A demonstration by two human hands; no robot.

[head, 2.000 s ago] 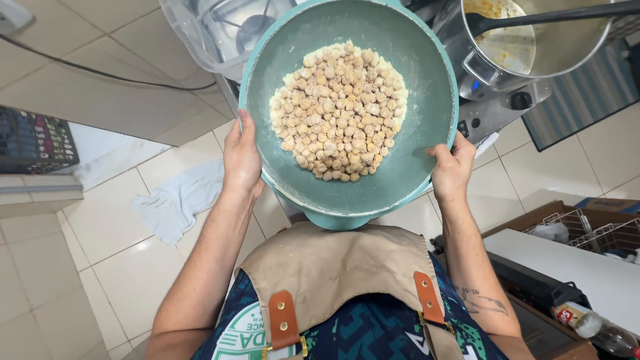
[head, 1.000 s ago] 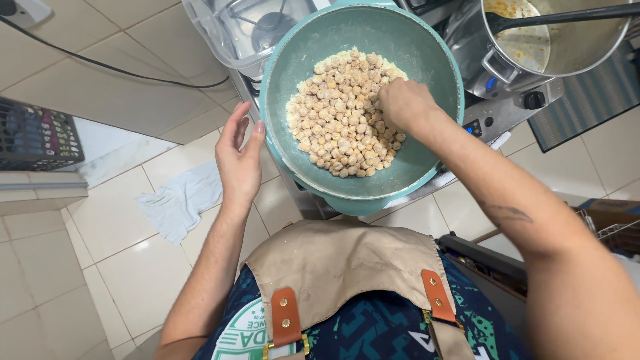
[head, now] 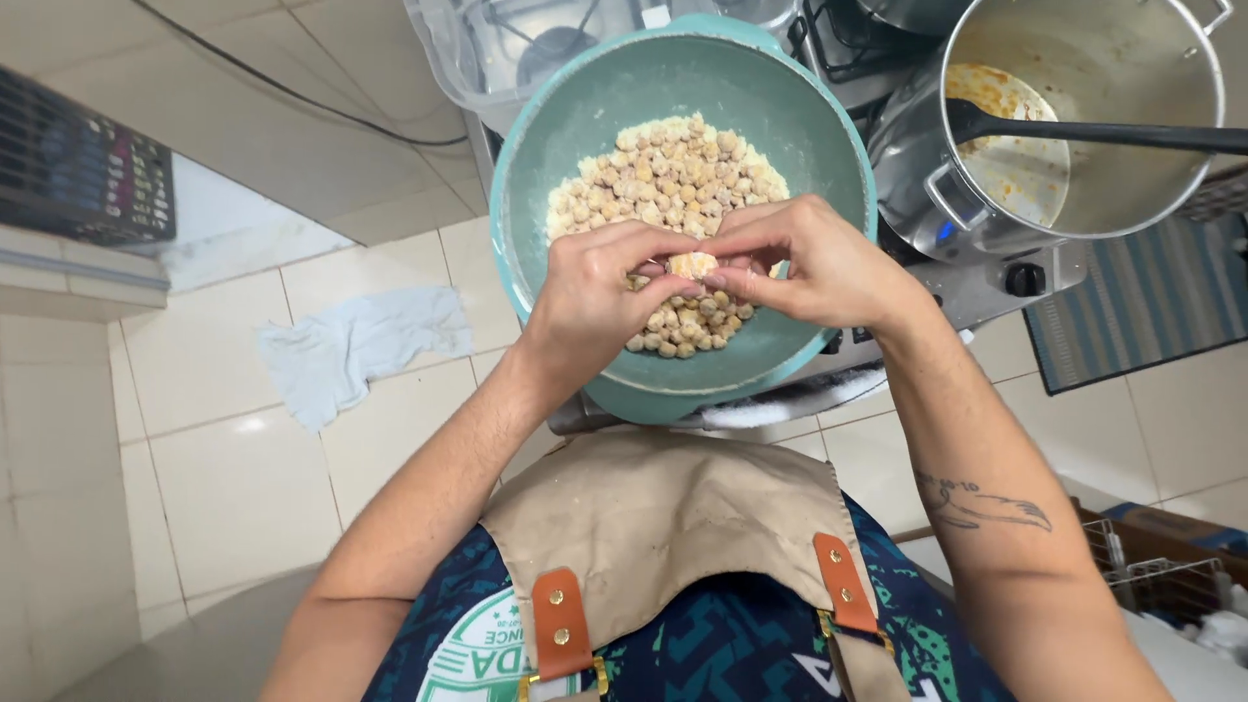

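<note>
A round teal bowl stands over the stove and holds many small, flour-dusted balls of food lying on pale powder. Above the balls, my left hand and my right hand meet at their fingertips. Between them they hold one pale, crumbly piece of food with some orange showing. Thumb and forefinger of each hand touch the piece; the other fingers are curled and partly hidden behind it.
Right of the bowl is a steel pot with orange residue and a black utensil inside. A clear plastic container lies behind left. A light blue cloth and a striped mat lie on the tiled floor.
Two seconds ago both hands were at the bowl's sides. A second ago my right hand was in the balls and my left hand was off the rim; now both hold a piece above the bowl.
</note>
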